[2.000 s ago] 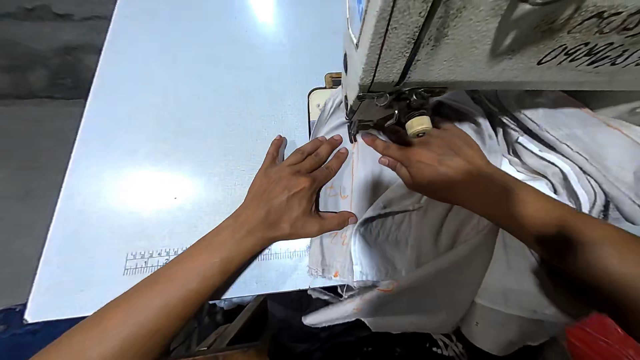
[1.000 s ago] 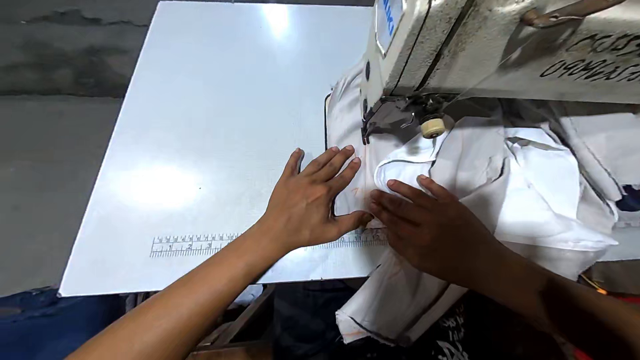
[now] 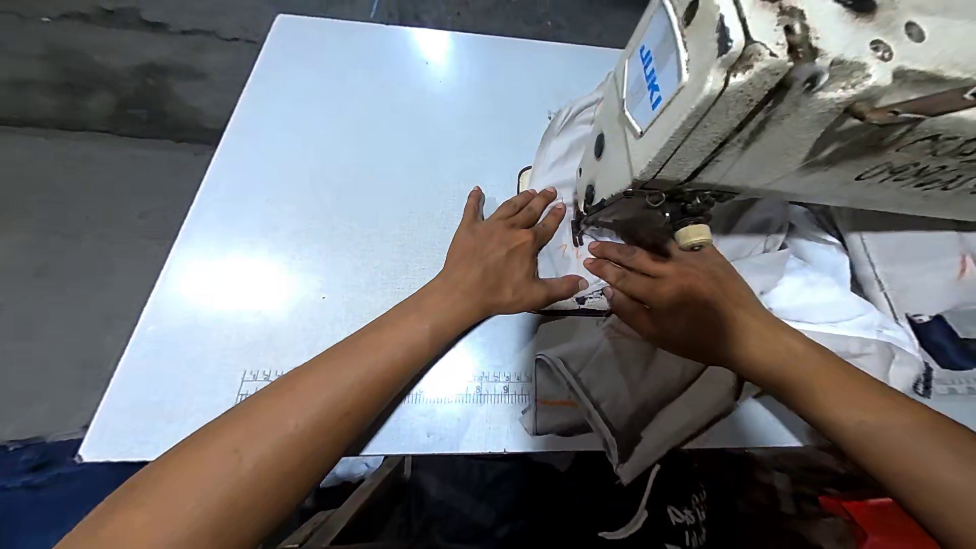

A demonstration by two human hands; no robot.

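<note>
Light grey fabric (image 3: 564, 164) with orange marks passes under the presser foot (image 3: 578, 231) of a Juki sewing machine (image 3: 709, 99). Just left of the foot, my left hand (image 3: 507, 255) lies flat with spread fingers, its fingertips and thumb on the fabric edge. My right hand (image 3: 671, 297) rests palm down on the cloth to the right of and below the foot, fingertips close to it; it grips nothing that I can see. A grey fabric flap (image 3: 633, 389) hangs over the table's front edge. The needle's tip cannot be made out.
The white sewing table (image 3: 343, 152) has a printed ruler scale (image 3: 503, 387) near its front edge. More white and grey cloth (image 3: 816, 290) is bunched under the machine arm, with a dark blue piece (image 3: 944, 341) at right. A red item (image 3: 884, 522) lies below the table edge.
The fabric has moved away from me along the foot since the earlier frames, and its loose part lies differently. My right hand is nearer the foot than one second ago. The view has shifted.
</note>
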